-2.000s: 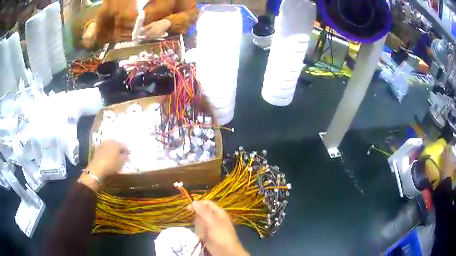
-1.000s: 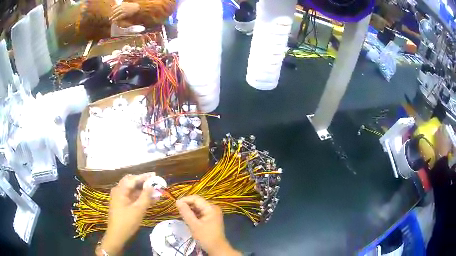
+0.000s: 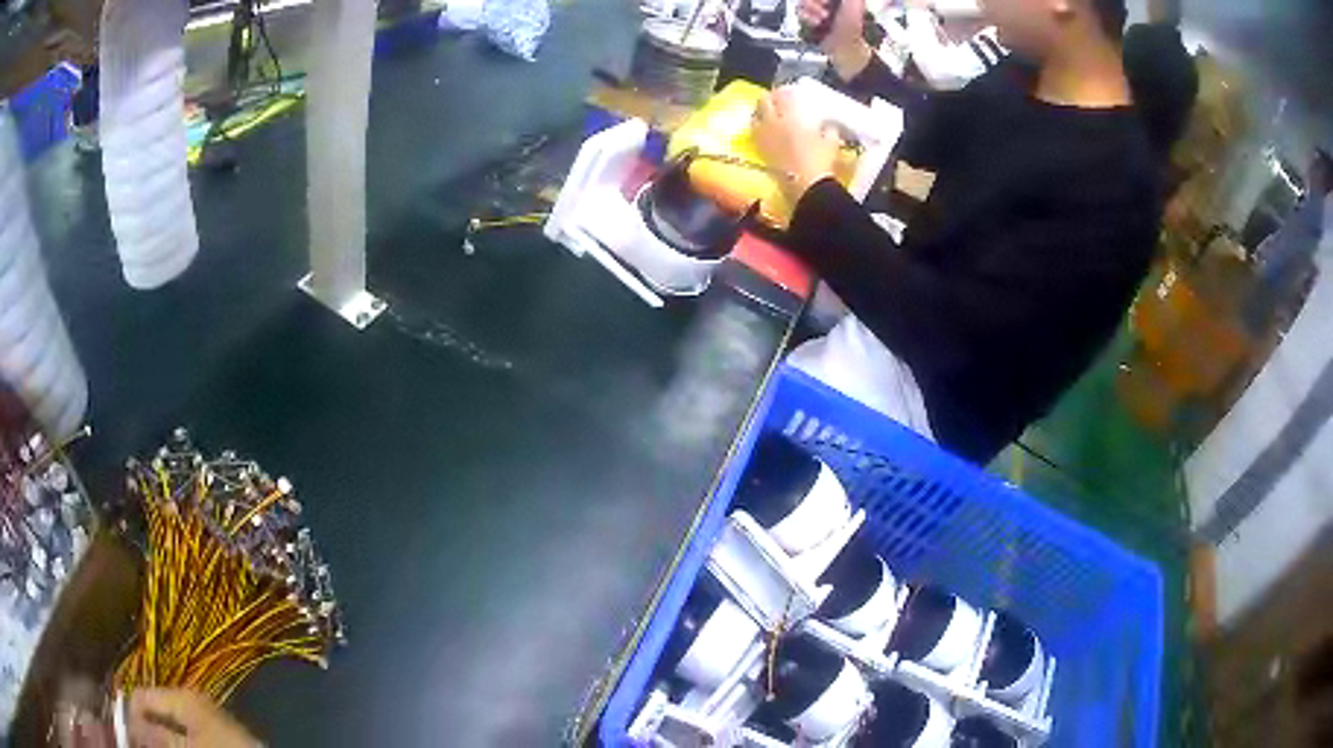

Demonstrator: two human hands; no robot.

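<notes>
A bundle of yellow-and-red wire leads [image 3: 205, 607] with small silvery plug ends lies at the lower left. My right hand [image 3: 190, 723] seems to be the blurred one at the bottom left, cut off by the edge beside the wires. A thin white strip shows against it; whether it is held cannot be told. A skin-coloured patch left of the strip may be my left hand, but this is unclear. The parts carton [image 3: 76, 621] shows only its right side, with small white fittings [image 3: 44, 512] at the left edge.
A blue crate [image 3: 1009, 512] beside the table holds several white-and-black units [image 3: 819, 687]. A person in black [image 3: 1009, 219] works at the right with a yellow cloth [image 3: 716, 124] by a similar unit [image 3: 687, 227]. A metal post [image 3: 339, 161] and white ring stacks [image 3: 146, 161] stand at left.
The view has swung right, bringing the crate and other worker fully into view. The carton and wires now sit at the left edge. The small white part and shell seen before are not clearly visible.
</notes>
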